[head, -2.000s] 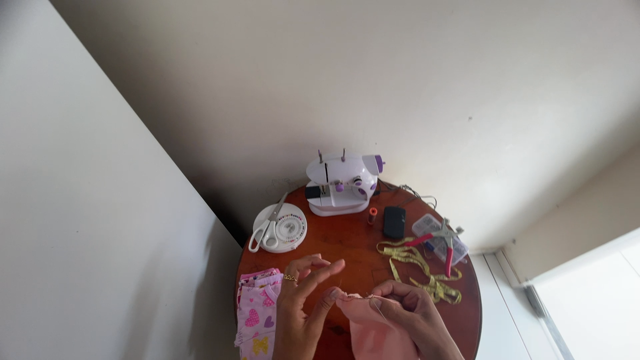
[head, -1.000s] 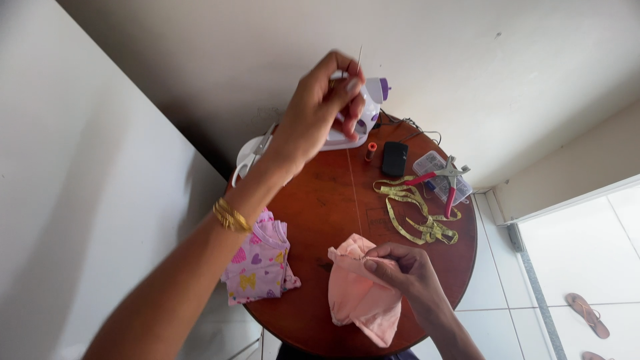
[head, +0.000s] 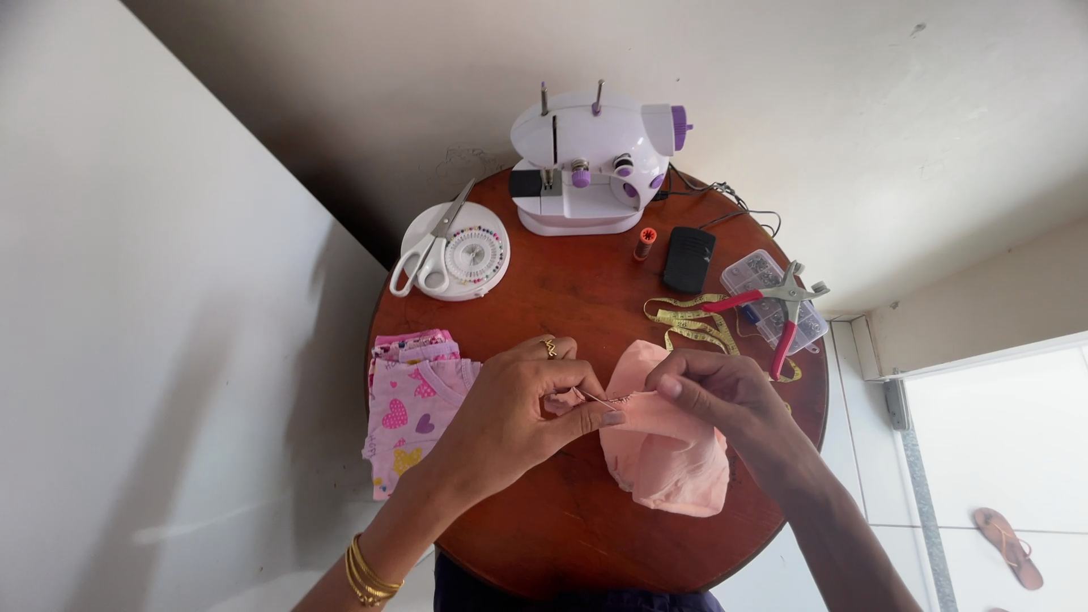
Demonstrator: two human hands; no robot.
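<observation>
Peach-coloured fabric (head: 667,459) hangs between my two hands over the near half of the round wooden table. My left hand (head: 544,399), with a gold ring, pinches the fabric's gathered edge; a thin needle or thread shows at its fingertips, too fine to tell which. Thumb and fingers of my right hand (head: 722,395) grip the same edge a short way to the right. A line of stitches runs along the edge between them. Beside my left hand lies folded pink clothing (head: 408,416) printed with hearts.
A white and purple mini sewing machine (head: 586,161) stands at the back. Scissors (head: 433,246) lie on a white round tray with a pin wheel (head: 474,255). To the right are an orange thread spool (head: 645,244), black foot pedal (head: 688,259), yellow tape measure (head: 693,323), red-handled pliers (head: 786,310) and clear plastic box (head: 752,276).
My left hand was raised high, apparently pulling thread, a second ago; it has come down to the fabric's edge beside my right hand. Sewing machine and scissors are fully uncovered again.
</observation>
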